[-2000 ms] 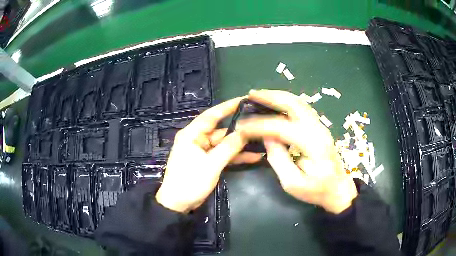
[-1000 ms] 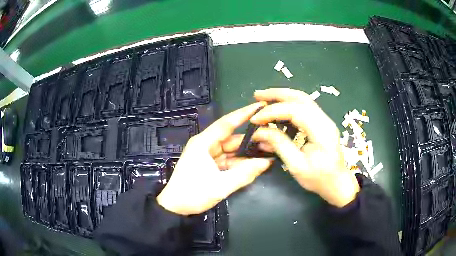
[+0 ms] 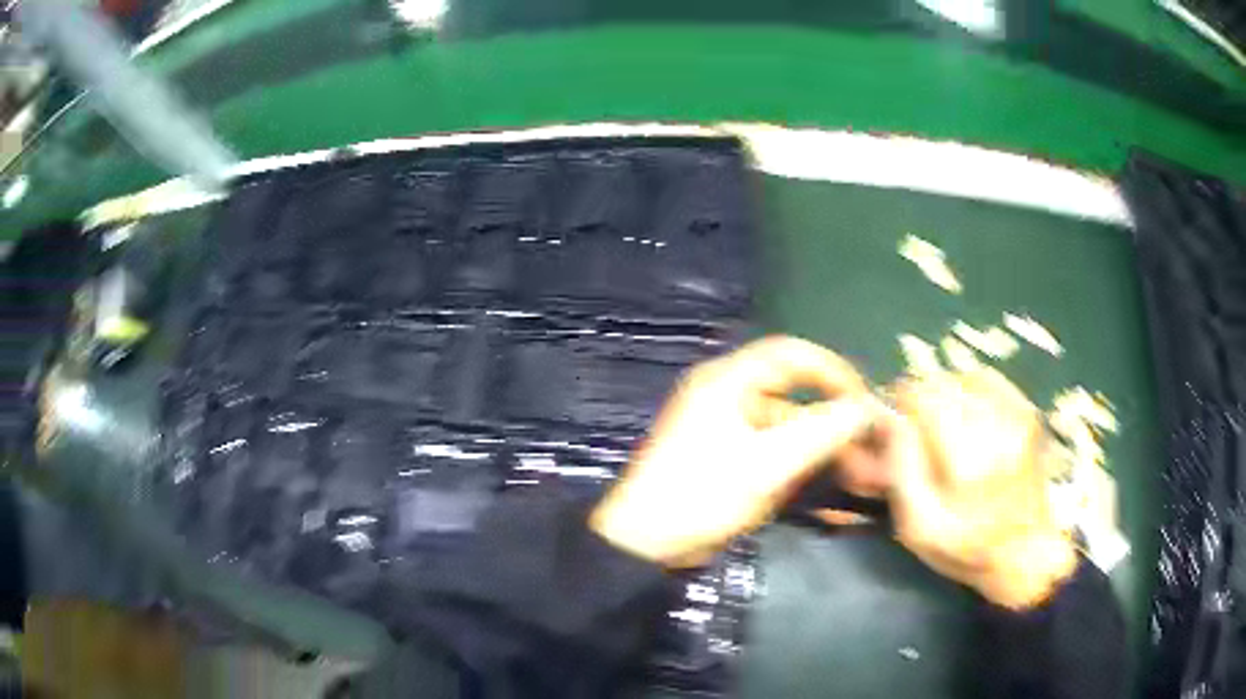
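Note:
The frame is blurred. My left hand (image 3: 745,444) and my right hand (image 3: 977,478) are close together above the dark green bench, fingertips meeting. A dark piece (image 3: 820,498) shows below and between the fingers, mostly hidden; it looks like the black housing. The left thumb and forefinger are pinched together near the right fingers; whether they pinch a small piece cannot be told. Which hand bears the housing is also unclear. Pale pieces (image 3: 1093,485) lie in a loose pile right of my right hand, and more (image 3: 981,339) lie behind it.
A large glossy black moulded tray (image 3: 478,260) covers the left of the bench. More black trays (image 3: 1202,355) stand at the right edge. A pale strip (image 3: 943,161) edges the bench, with a bright green surface beyond. A blurred grey bar (image 3: 144,103) crosses the upper left.
The view has turned, so the bench and trays sit farther right and lower, and blurred. The hands have drawn closer together at the fingertips; the housing shows less than before.

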